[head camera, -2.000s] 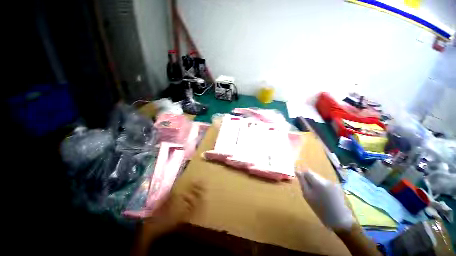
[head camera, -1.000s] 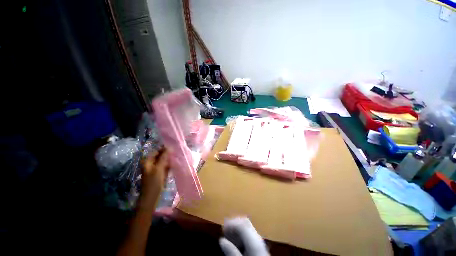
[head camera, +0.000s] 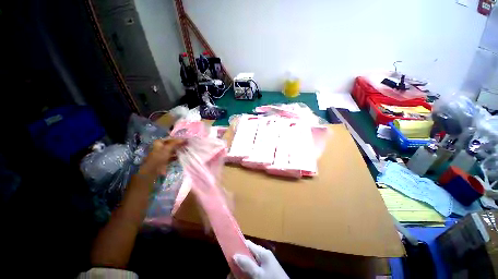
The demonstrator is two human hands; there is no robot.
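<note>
A long pink part [head camera: 215,204] with clear bag film around its upper end slants across the front left of the cardboard sheet [head camera: 306,218]. My left hand [head camera: 162,155], bare, grips the clear poly bag [head camera: 191,152] at the part's upper end. My right hand [head camera: 259,264], in a white glove, holds the part's lower end at the bottom edge of the picture. Bagged pink parts [head camera: 273,144] lie side by side on the back of the cardboard.
Crumpled clear bags [head camera: 112,163] lie at the left. At the right are red trays [head camera: 393,109], a blue tray [head camera: 409,136], a pale blue cloth [head camera: 415,185], a red and blue ring [head camera: 461,185] and small bottles [head camera: 423,159]. A yellow bottle [head camera: 291,88] stands by the wall.
The pink part, upright in my left hand a second ago, now slants down towards the right. My gloved right hand has closed on its lower end.
</note>
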